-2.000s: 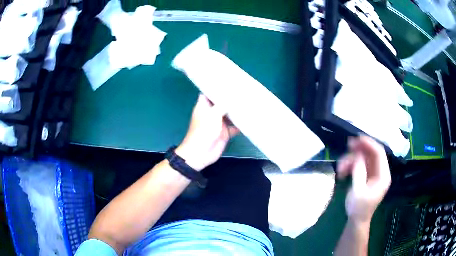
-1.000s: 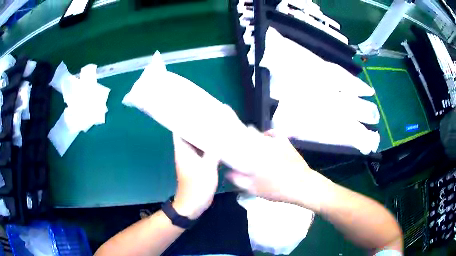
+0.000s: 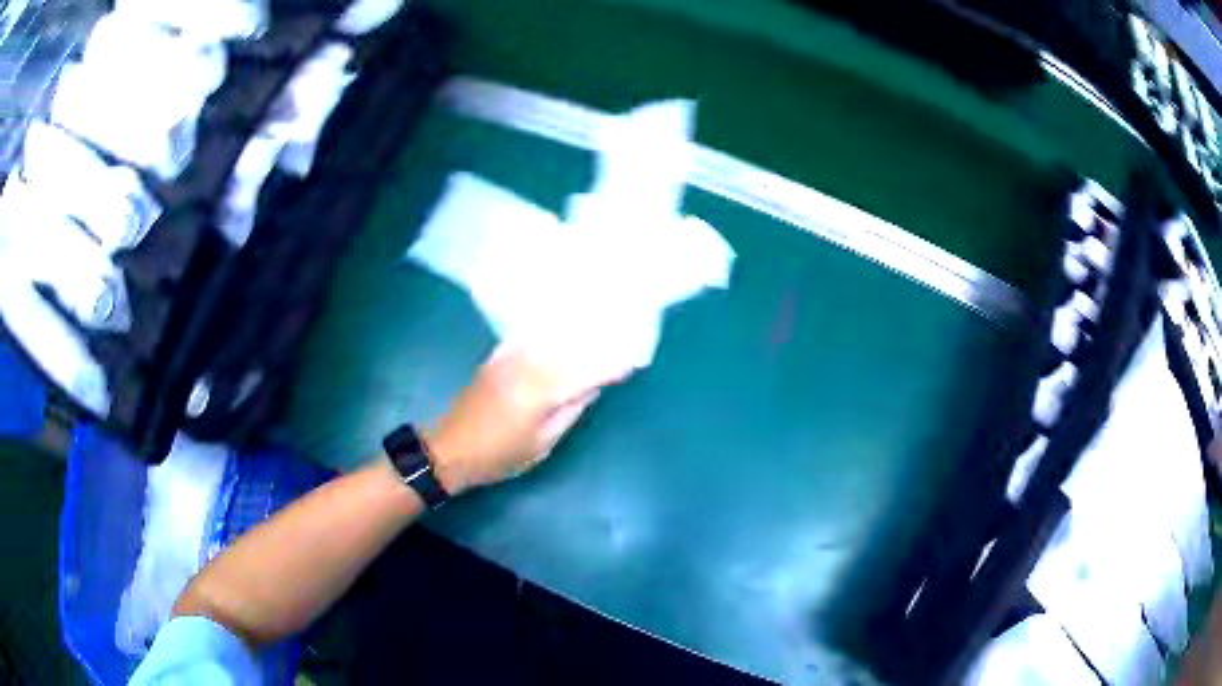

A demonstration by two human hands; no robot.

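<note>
A loose pile of flat, milky white protective sleeves [image 3: 576, 275] lies on the green bench. My left hand [image 3: 509, 416], with a dark wristband, reaches from the lower left to the pile's lower edge. Its fingertips merge with the bright white, so I cannot tell whether they grip a sleeve. My right hand is not in view; a small skin-toned blur at the lower right edge may be part of my right arm. The white bagged part is no longer in my left hand.
Black slotted trays [image 3: 201, 302] with white parts stand on the left. Another black tray with bagged parts [image 3: 1132, 496] stands on the right. A blue crate [image 3: 101, 536] with white film is at the lower left. A pale metal strip [image 3: 858, 239] crosses the bench.
My left hand has left the bagged part and moved to the sleeve pile. My right hand has gone out of view. The camera view has turned left and tilted.
</note>
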